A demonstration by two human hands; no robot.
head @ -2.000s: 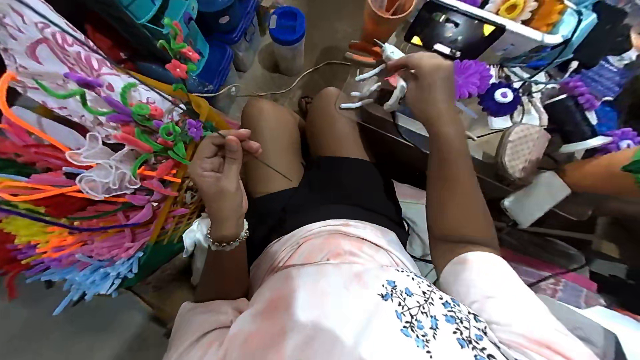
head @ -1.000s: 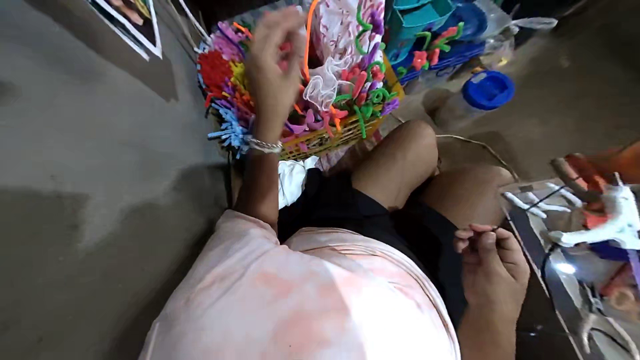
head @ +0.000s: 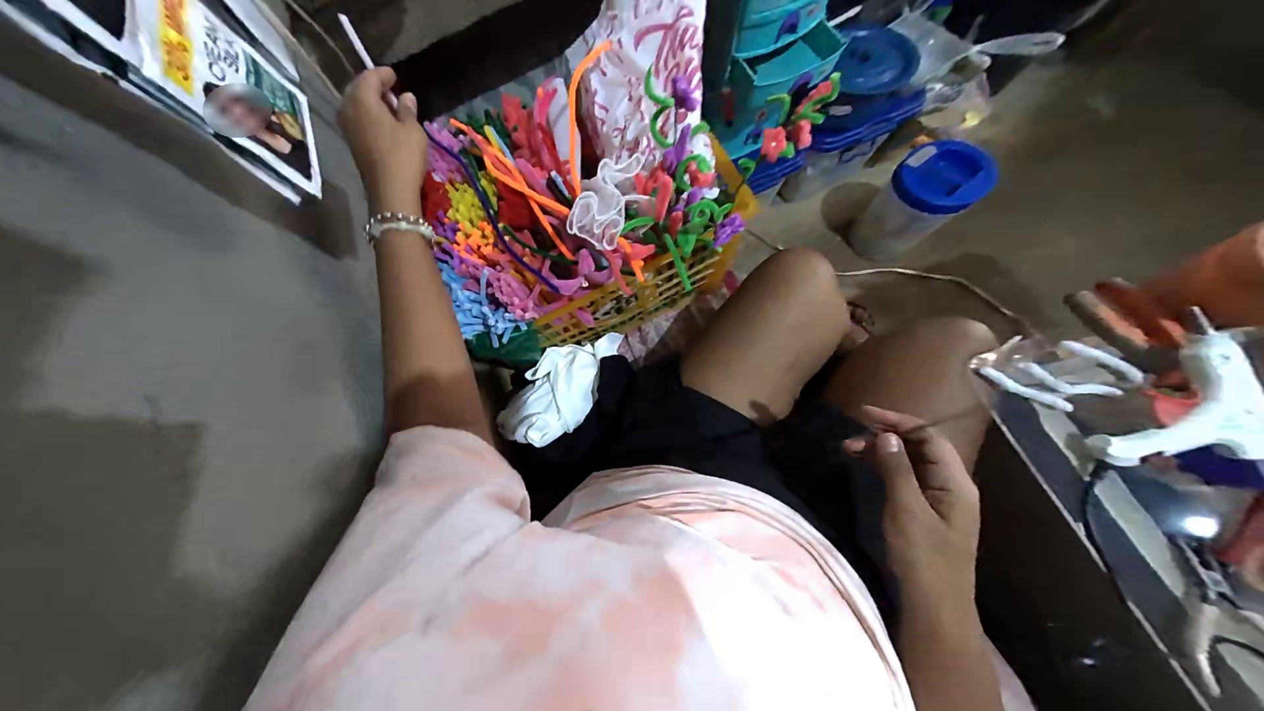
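My left hand (head: 387, 133), with a beaded bracelet at its wrist, is raised at the upper left beyond the basket's side. It grips a thin pale stick (head: 355, 41) that points up. My right hand (head: 923, 484), over my lap, pinches a thin dark wire-like stem (head: 943, 423). Between the hands a yellow plastic basket (head: 632, 306) is packed with colourful pipe cleaners (head: 484, 237). A white glue gun (head: 1200, 405) lies at the right edge, near several white fuzzy pieces (head: 1027, 385).
Teal drawers (head: 785, 74) and a clear container with a blue lid (head: 943, 178) stand behind the basket. A cord (head: 918, 273) crosses the floor. White cloth (head: 558, 395) lies by my hip, a printed sheet (head: 232, 89) at upper left. An orange object (head: 1215, 281), unclear, is at right.
The view has swung left. The stem was in my left hand two seconds ago and is now in my right hand. My left hand has moved past the basket and now holds a pale stick.
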